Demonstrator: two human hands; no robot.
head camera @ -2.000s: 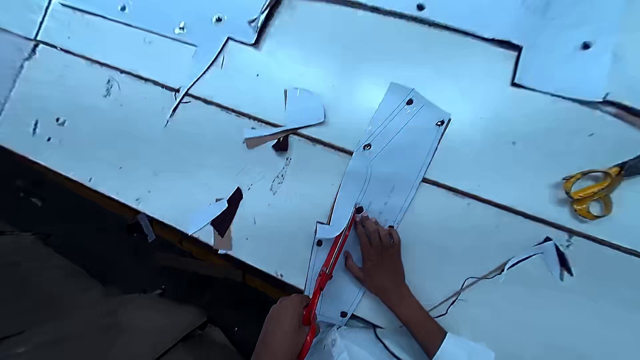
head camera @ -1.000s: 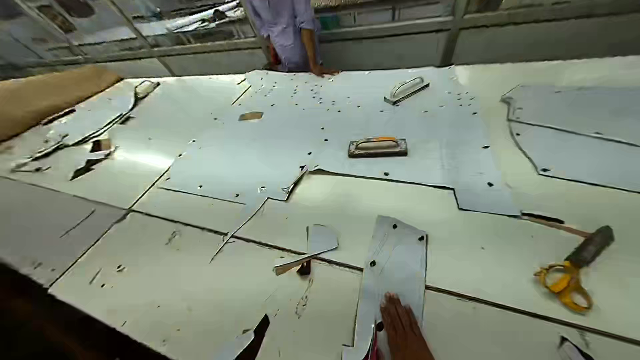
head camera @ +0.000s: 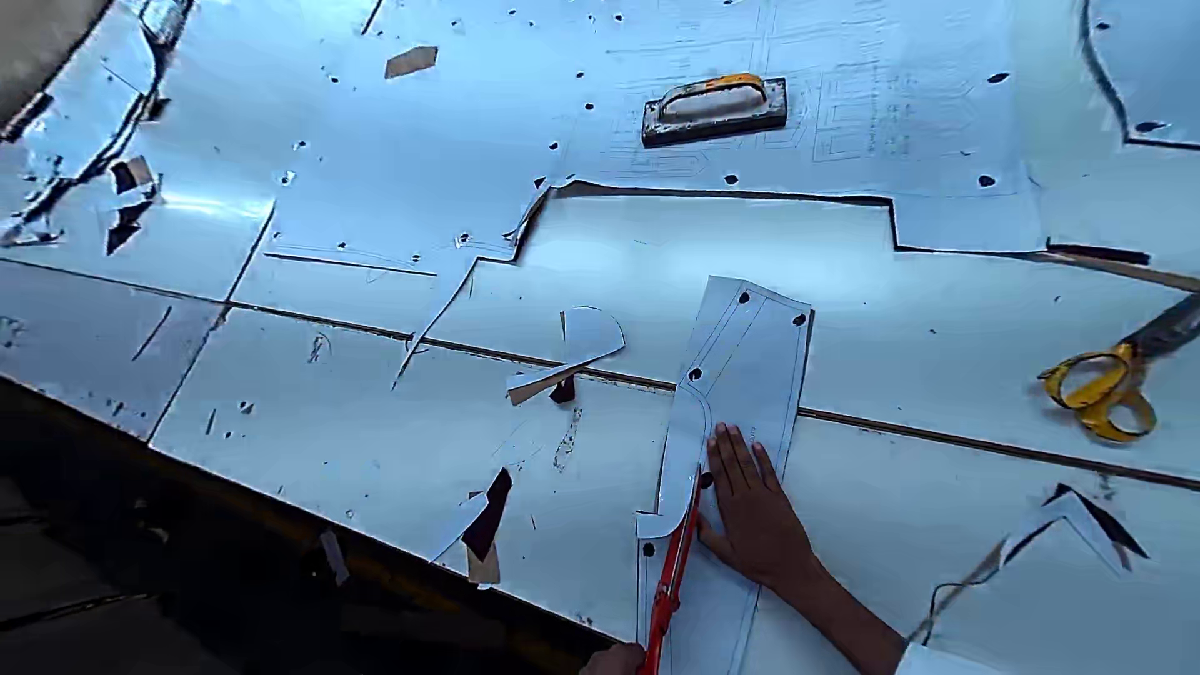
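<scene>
A long patterned paper piece (head camera: 750,375) with drawn lines and dark round marks lies on the table, dark edges showing beneath its right side. My left hand (head camera: 614,659), mostly cut off by the lower frame edge, grips red scissors (head camera: 667,595). The scissors' tips are at the curved line in the paper, by a dark mark; how far the blades are parted cannot be told. To the left of them, a curved strip of paper (head camera: 677,469) stands partly separated. My right hand (head camera: 757,511) lies palm down on the paper just right of the scissors, holding nothing.
Yellow-handled scissors (head camera: 1111,389) lie at the right. A metal weight with a handle (head camera: 714,111) rests on a large marked sheet (head camera: 422,169) farther back. Offcuts (head camera: 591,337) are scattered left of the paper, others (head camera: 1078,525) at right. The table edge runs along the lower left.
The view has shifted strongly between frames. My left hand holds the red scissors two seconds ago and now; my right hand stays flat on the paper.
</scene>
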